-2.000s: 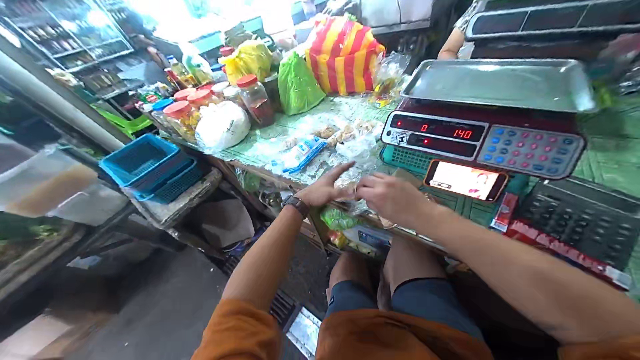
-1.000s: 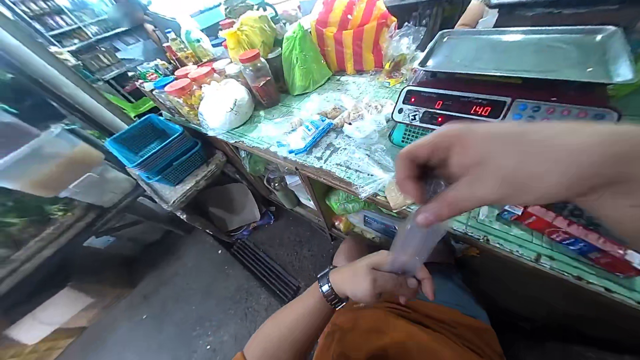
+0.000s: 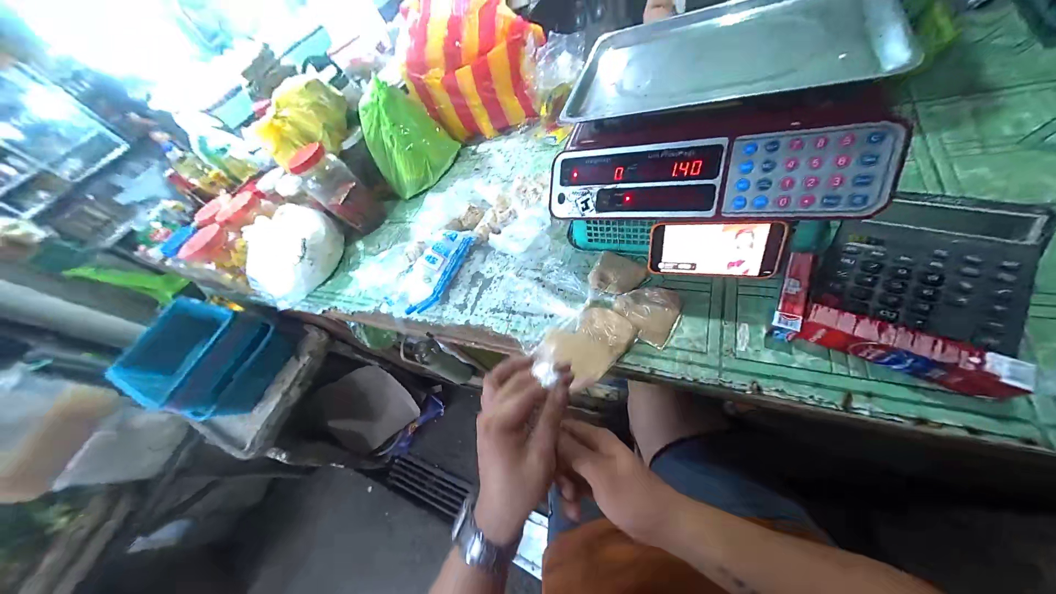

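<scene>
My left hand (image 3: 520, 437), with a metal watch on its wrist, grips the gathered neck of a clear plastic bag of tan powder or grains (image 3: 582, 355) at the table's front edge. Just right of it and lower, my right hand (image 3: 615, 474) has its fingers bent close to the left; what they hold, if anything, is hidden. Small filled clear bags (image 3: 652, 313) lie beside and behind the held bag. Thin clear plastic (image 3: 528, 289) spreads over the green tabletop (image 3: 478, 301) to the left.
A digital scale (image 3: 726, 173) with a metal tray stands behind, a phone (image 3: 718, 249) leaning at its front. To the right are a large calculator (image 3: 932, 272) and a red carton (image 3: 907, 355). A blue-and-white packet (image 3: 437, 268), lidded jars (image 3: 334, 186) and blue baskets (image 3: 181, 355) are at left.
The right hand has come down from above the table's edge to beside the left. A long empty-looking clear bag was between the hands one second ago; a filled bag is now at the left hand.
</scene>
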